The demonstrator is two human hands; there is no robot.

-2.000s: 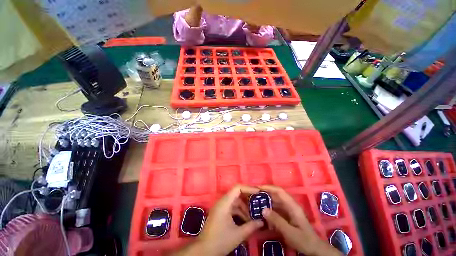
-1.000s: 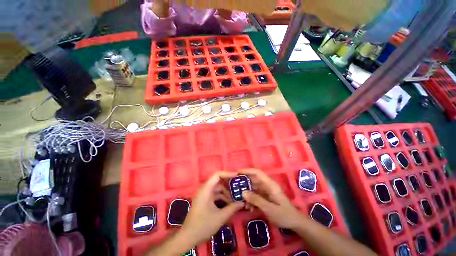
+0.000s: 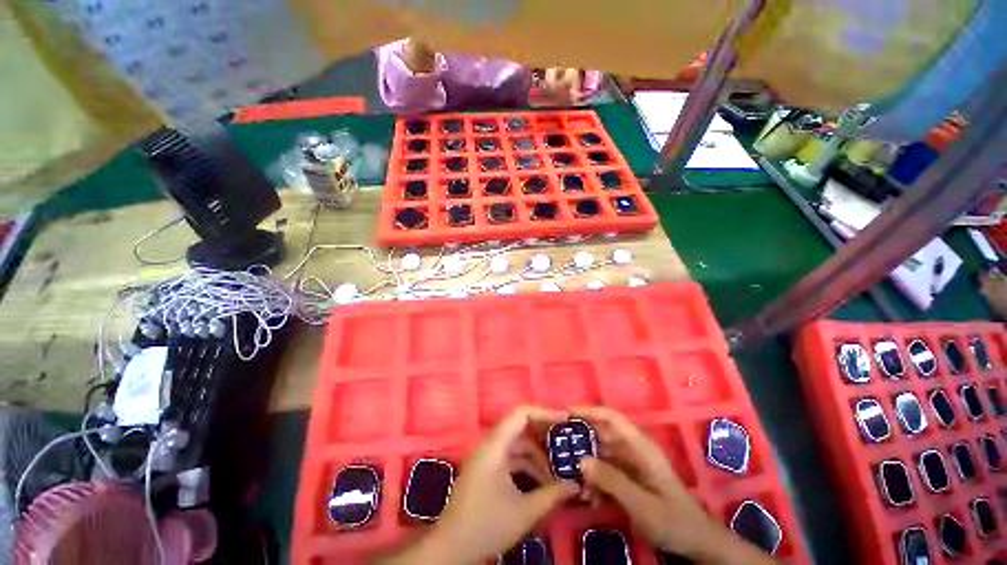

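Observation:
A smartwatch [image 3: 571,447] without strap is held upright over the near red tray, its screen lit with pale icons. My left hand [image 3: 497,486] grips its left edge. My right hand [image 3: 646,486] grips its right side, the thumb at the lower part of the screen. The working tray [image 3: 510,296] has two back rows of empty pockets. Other watches [image 3: 427,489] lie in its nearer pockets, some partly hidden by my hands.
A full side tray [image 3: 812,381] is at the right. Charging pucks [image 3: 540,264] lie behind the working tray, then a far tray [image 3: 387,226]. A fan [image 3: 210,199], tangled cables [image 3: 210,298] and a metal post [image 3: 861,254] stand around. A person's pink sleeves [image 3: 411,83] show beyond.
The camera view turned one way and back, shifting everything in the picture. Both hands still hold the lit watch over the tray. Across the bench, one of the other person's hands has moved slightly.

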